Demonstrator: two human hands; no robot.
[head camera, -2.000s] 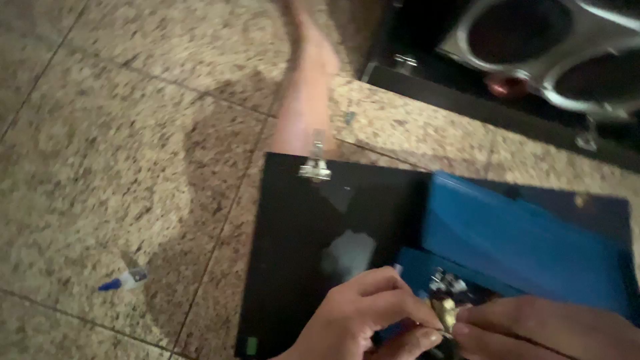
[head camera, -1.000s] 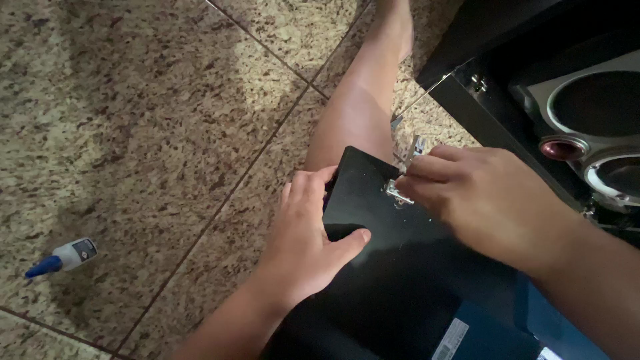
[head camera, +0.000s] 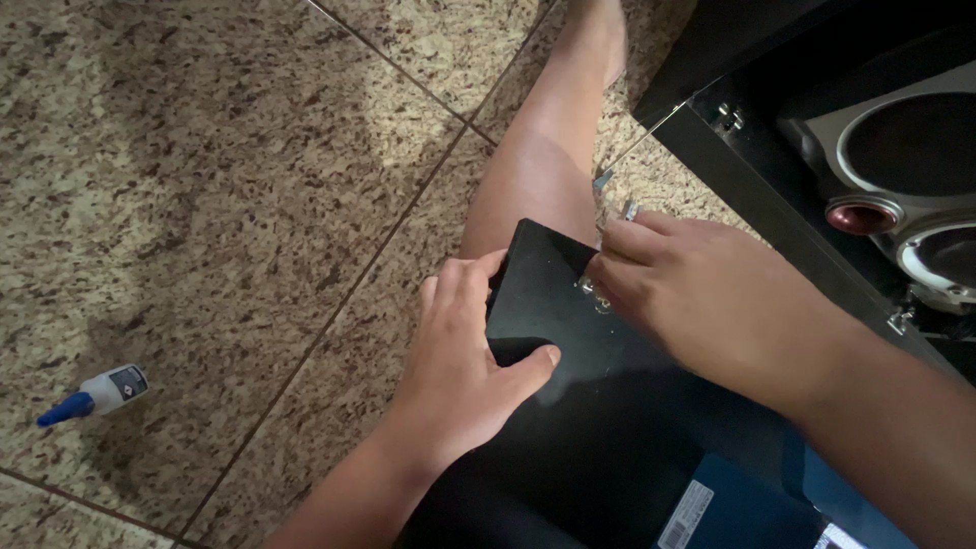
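Note:
My left hand (head camera: 465, 351) grips the left edge of a black panel (head camera: 564, 351), its thumb on the top face and its fingers at the edge. The fingertips of my right hand (head camera: 679, 282) are closed around a metal hinge (head camera: 593, 291) near the panel's far edge. Part of the hinge shows below the fingers and a metal end sticks out above them; the rest is hidden. A blue box (head camera: 709, 503) with a printed label lies at the panel's near end, under my right forearm.
A small glue bottle (head camera: 114, 387) with a blue cap lies on the speckled tile floor (head camera: 229, 229) at the left. A bare leg (head camera: 541, 160) stretches beyond the panel. At the right stands a black cabinet (head camera: 762, 191) with hinge parts and round speakers (head camera: 915, 145) inside.
Two seconds ago both hands were together over the blue box. My left hand has moved to the panel's edge and my right hand to the hinge. Over the last second they have barely moved.

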